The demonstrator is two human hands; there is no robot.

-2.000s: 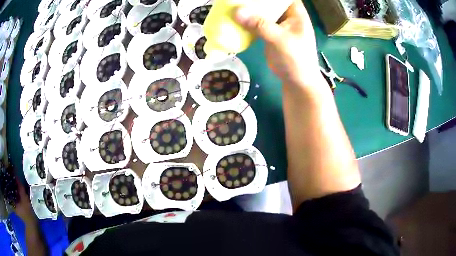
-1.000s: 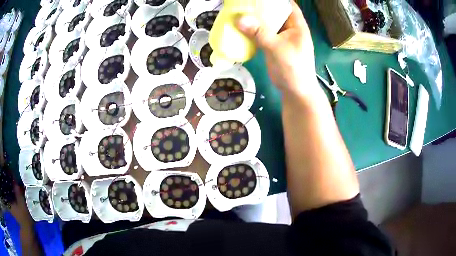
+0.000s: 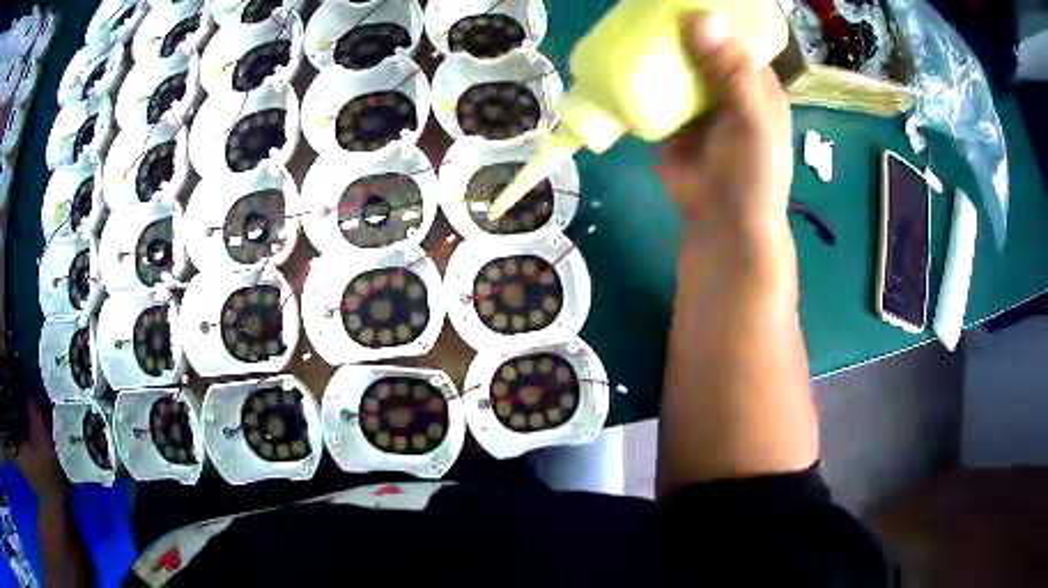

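Note:
My right hand (image 3: pixel 730 126) is shut on a soft yellow squeeze bottle (image 3: pixel 644 69), tilted down to the left. Its narrow nozzle tip is over the dark window of a white shell (image 3: pixel 469 184) in the rightmost column; contact cannot be told. Many white shells stand in rows, each with a dark oval window, and thin dark and red leads lie across many of them. My left hand (image 3: pixel 31 434) is small, dark and blurred at the left edge beside a dark mass; its grip cannot be made out.
The shells lie on a brown board (image 3: pixel 451 358) on a green mat (image 3: pixel 626 276). To the right are a phone (image 3: pixel 906 241), a white strip (image 3: pixel 956 270), a partly hidden tool's black handle (image 3: pixel 814 218), a white scrap (image 3: pixel 818 155), a parts box (image 3: pixel 850 90) and a clear bag (image 3: pixel 971 126).
My right hand has moved right with the bottle and tilted it, so the nozzle now shows, pointing down-left over a shell. My right hand and arm now hide most of the pliers.

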